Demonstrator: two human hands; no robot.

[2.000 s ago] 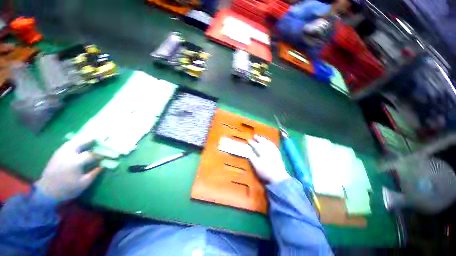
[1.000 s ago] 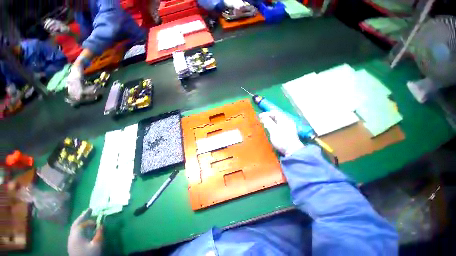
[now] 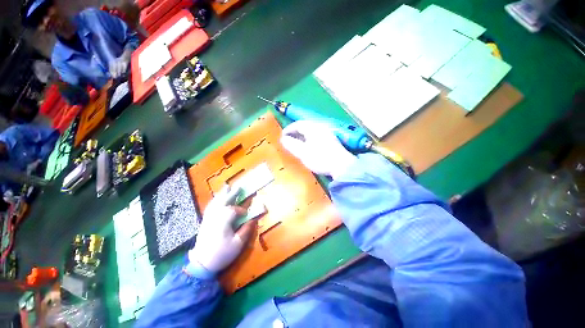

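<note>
My left hand [image 3: 221, 234], in a white glove, holds a small pale insulating sheet [image 3: 252, 211] between thumb and fingers, over the middle of the orange assembly fixture [image 3: 298, 198]. Another pale sheet [image 3: 262, 177] lies on the fixture just beyond my fingertips. My right hand [image 3: 314, 147], gloved, is at the fixture's right edge with fingers curled. It partly overlaps the blue electric screwdriver [image 3: 349, 132], which lies with its bit pointing to the upper left. Whether this hand grips anything is hidden.
A black screw tray [image 3: 172, 211] touches the fixture's left side. Narrow sheets [image 3: 133, 259] lie left of it. Wide sheets [image 3: 385, 90] overlap a brown board [image 3: 474, 131] at right. Board assemblies [image 3: 186, 83] stand beyond and left. A person in blue [image 3: 93, 48] works across the bench.
My left hand has moved from the narrow sheets to above the fixture, bringing a small sheet. My right hand stays by the screwdriver. The view has turned, and the marker pen is no longer visible.
</note>
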